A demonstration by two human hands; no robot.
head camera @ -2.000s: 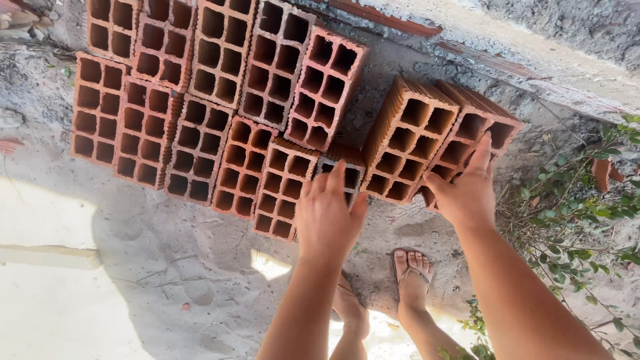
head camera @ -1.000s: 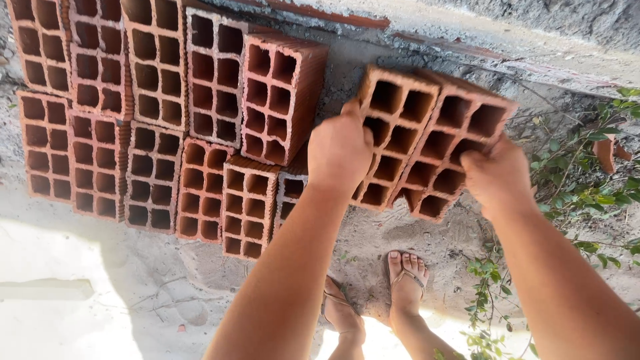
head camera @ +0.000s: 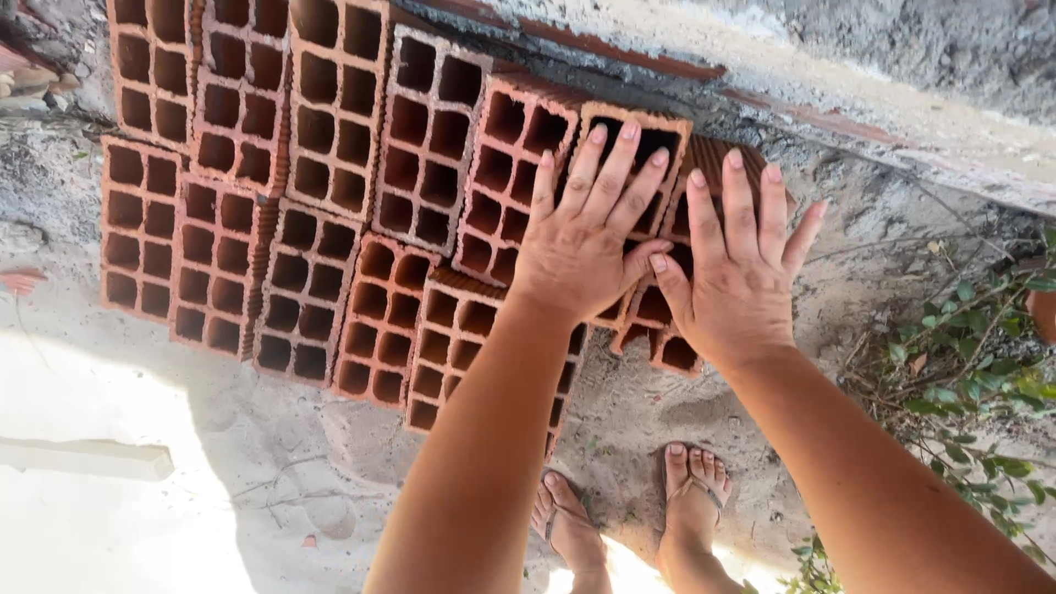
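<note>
Hollow clay bricks stand on end in two rows, their square cells facing up. My left hand (head camera: 590, 227) lies flat, fingers spread, over an orange brick (head camera: 678, 124) and partly over the reddish brick (head camera: 493, 165) beside it. Just to the right, my right hand (head camera: 738, 268) rests palm down on the last brick (head camera: 718, 157) of the upper row, which has a broken lower corner. The thumbs nearly touch. Both palms cover much of these bricks. A lower-row brick (head camera: 450, 330) is partly behind my left forearm.
A rough wall base (head camera: 825, 115) runs diagonally behind the bricks. Leafy plants (head camera: 973, 355) grow at the right. My feet in flip-flops (head camera: 693, 495) stand on the sandy ground (head camera: 346, 462) below the rows. A pale slab (head camera: 91, 458) lies at the lower left.
The two rightmost bricks, gripped from the sides one second ago with a gap to their left, now stand against the upper row. Both hands have let go of the sides and lie flat on top.
</note>
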